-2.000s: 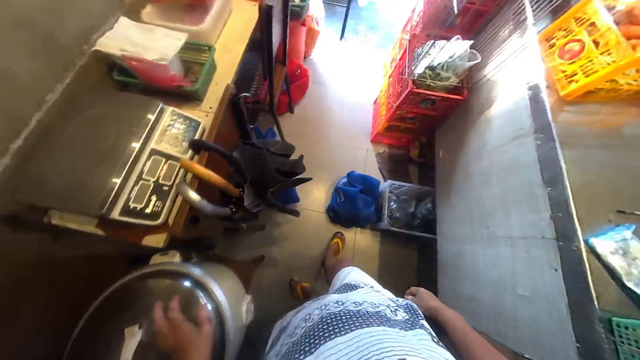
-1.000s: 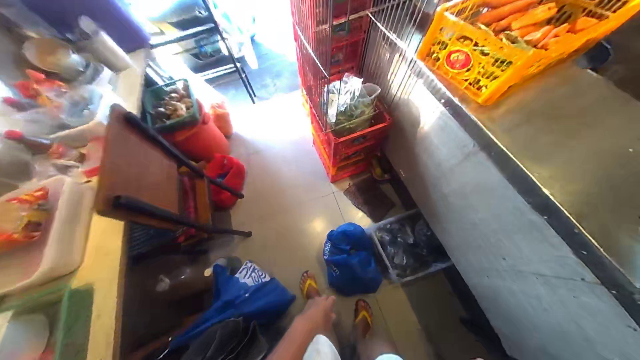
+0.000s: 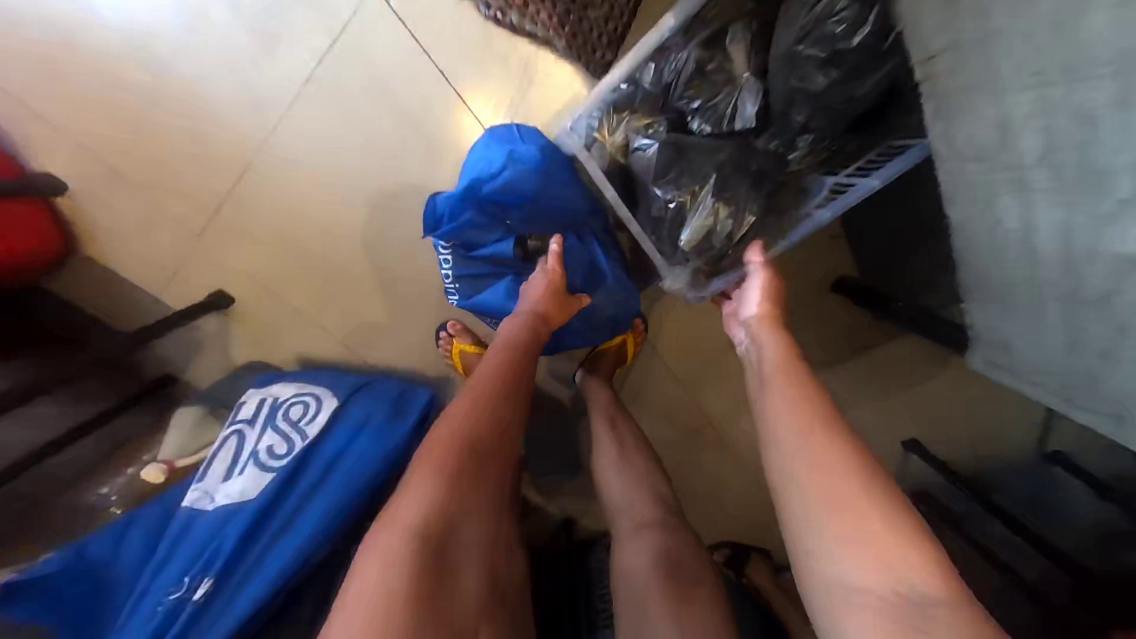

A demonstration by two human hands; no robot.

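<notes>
A blue fabric bag (image 3: 541, 186) with white printing stands on the tiled floor in front of my feet. Over its top is my left hand (image 3: 550, 288), fingers apart, near a small dark opening in the cloth. My right hand (image 3: 754, 297) grips the near corner of a pale plastic crate (image 3: 626, 213), fingers under the rim and thumb on top. Black plastic bags (image 3: 701, 191) with dry, straw-like bits showing fill the crate, which touches or nearly touches the blue bag.
Another blue bag (image 3: 355, 444) with a white patch lies at lower left, beside dark metal legs (image 3: 182, 319). A grey panel (image 3: 1029, 195) borders the right side. A brown woven thing (image 3: 568, 27) is at the top, and something red (image 3: 27, 222) is at far left.
The view has moved down and closer to the floor. My right hand, out of view one second ago, is now on the crate's corner; my left hand has reached over the blue bag.
</notes>
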